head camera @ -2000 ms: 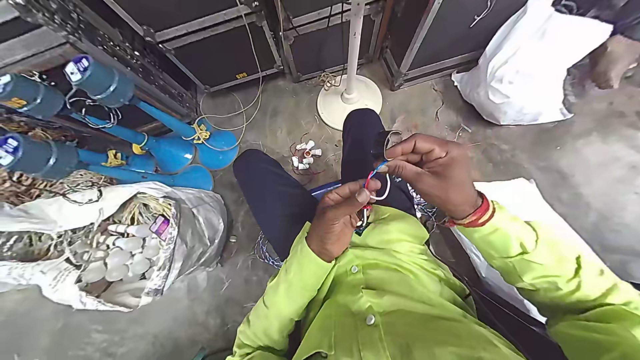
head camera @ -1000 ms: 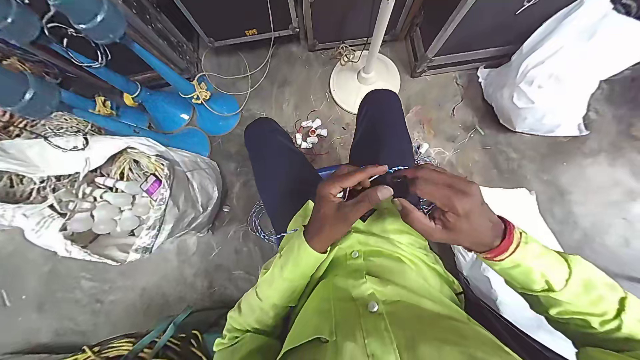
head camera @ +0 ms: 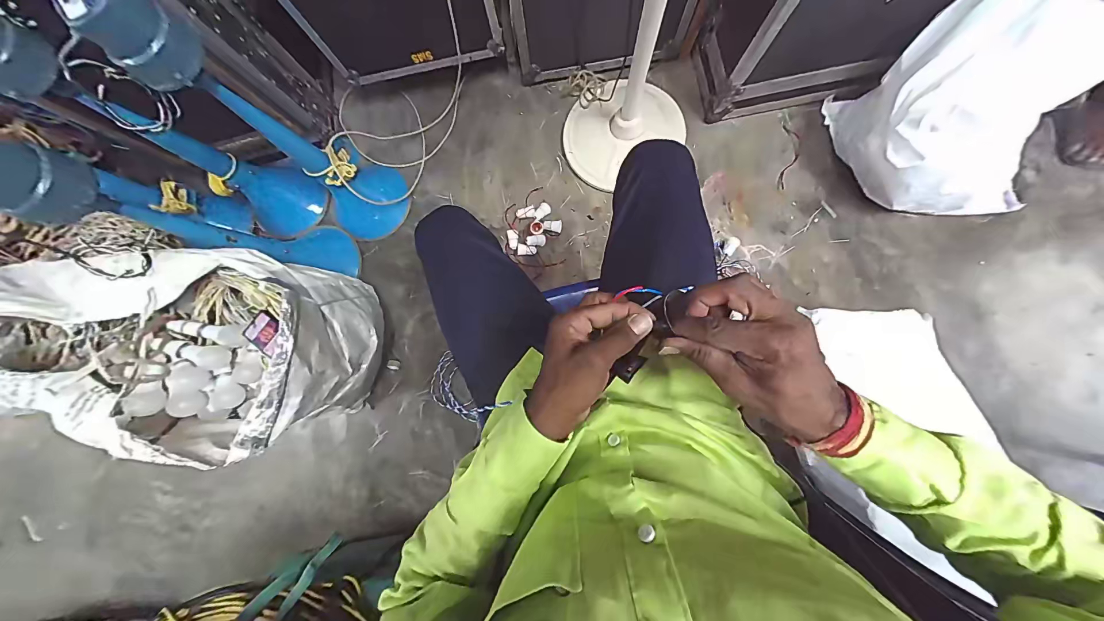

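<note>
Above my lap, my left hand (head camera: 591, 354) pinches thin electrical wires (head camera: 642, 291), red, blue and white, between thumb and fingers. Close beside it, my right hand (head camera: 759, 345) has its fingers curled on the same wires, and a thin wire loop stands between the two hands. A small black piece (head camera: 630, 368) shows just below the fingertips; what it is I cannot tell. On the floor between my knees lie several white bulb holders (head camera: 535, 227) with thin dark wires. A coil of blue and white twisted wire (head camera: 450, 388) lies beside my left thigh.
At left, an open white sack (head camera: 345, 332) holds white bulbs (head camera: 194, 379) and wire. Blue stands (head camera: 371, 203) with tied cords lie behind it. A white round pole base (head camera: 586, 142) stands ahead, before black cases (head camera: 414, 39). White sacks (head camera: 931, 129) are at right.
My hands have drawn slightly apart, and the wires between them show more plainly than one second ago. Two seconds ago the hands held a white loop of wire higher up.
</note>
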